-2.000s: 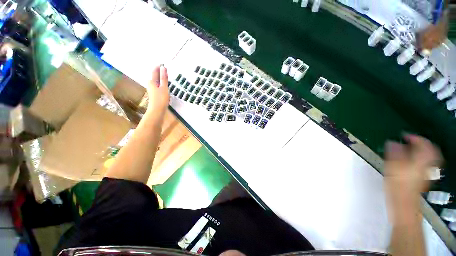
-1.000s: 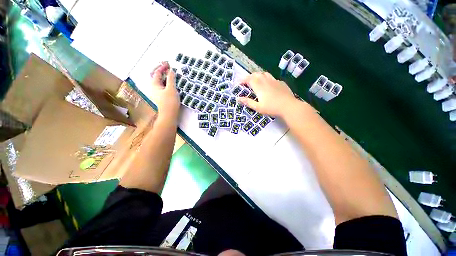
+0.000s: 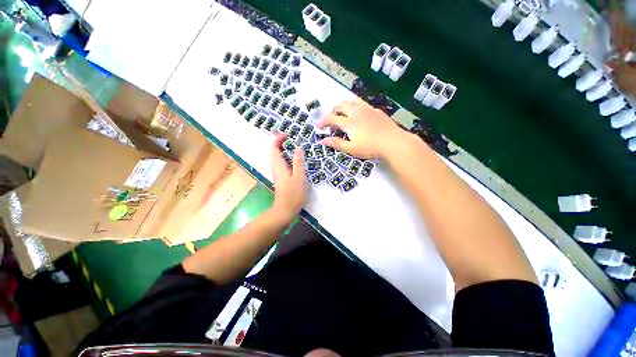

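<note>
Many small adapter housings with dark open faces stand upright in a loose group on the white work surface. My left hand is at the near edge of the group, thumb and finger apart around a housing. My right hand is at the far right part of the group, fingers bent over the housings. Its fingers hide some of them. I cannot tell whether either hand grips a housing or only touches it.
Grouped housings stand in threes on the green belt. Single adapters with pins lie at the belt's right. A row of adapters lines the far side near another person's arm. Cardboard boxes are at left; a blue bin is at lower right.
My left hand has moved right along the near edge of the group. My right hand came in from the belt side and stays over the housings. The group has spread at its left end.
</note>
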